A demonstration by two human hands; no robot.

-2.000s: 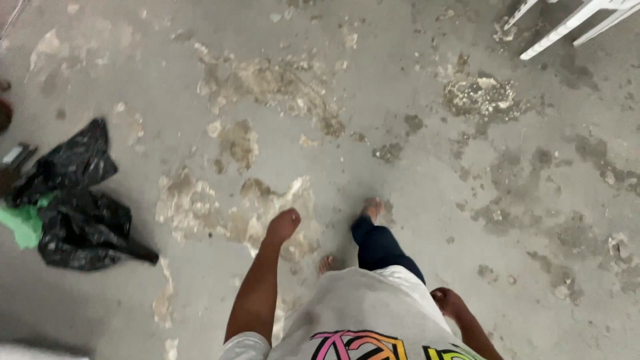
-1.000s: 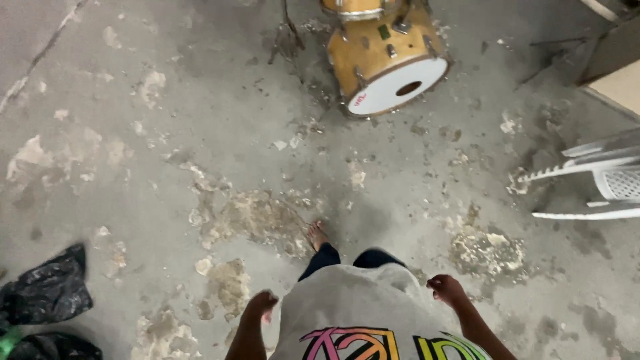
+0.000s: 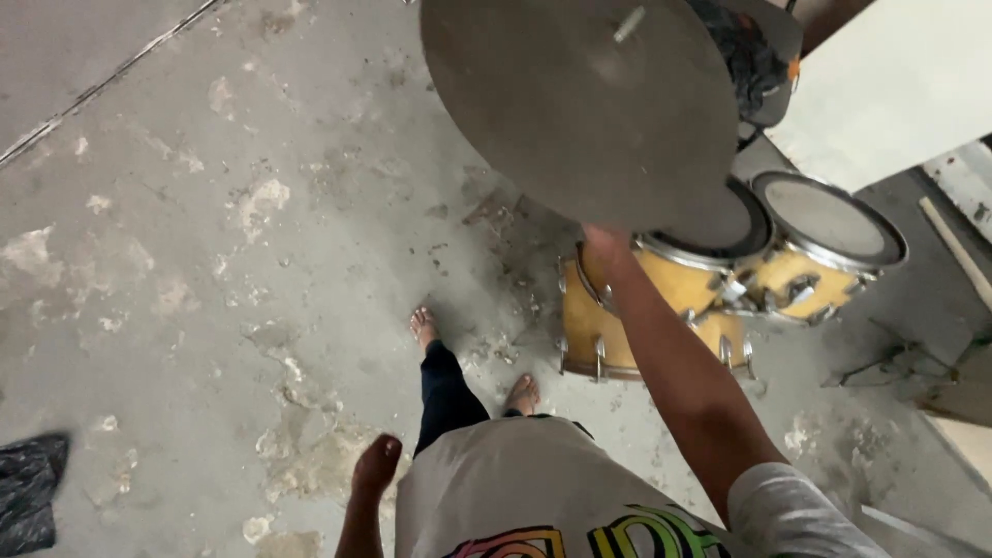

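Observation:
A large dark cymbal (image 3: 581, 108) fills the top middle of the head view, tilted on a stand. My right arm reaches forward, and my right hand (image 3: 608, 244) is at the cymbal's near edge, its fingers hidden beneath it. Just right of the hand are a yellow drum (image 3: 682, 260) with a dark-rimmed head and a second yellow tom drum (image 3: 821, 221). A larger yellow drum (image 3: 608, 337) stands below them on the floor. My left hand (image 3: 377, 463) hangs low beside my shirt with its fingers curled, and nothing can be seen in it.
A black plastic bag (image 3: 31, 488) lies at the lower left. A white panel (image 3: 891, 85) is at the upper right, near a chair-like seat (image 3: 771, 62) holding dark plastic. Metal stand legs (image 3: 891, 360) spread at the right. The concrete floor (image 3: 194, 310) has flaking patches.
The view has moved up to the drums, and the cymbal has come into sight. My right arm, low at my side before, now stretches out to the cymbal. My left hand stays low.

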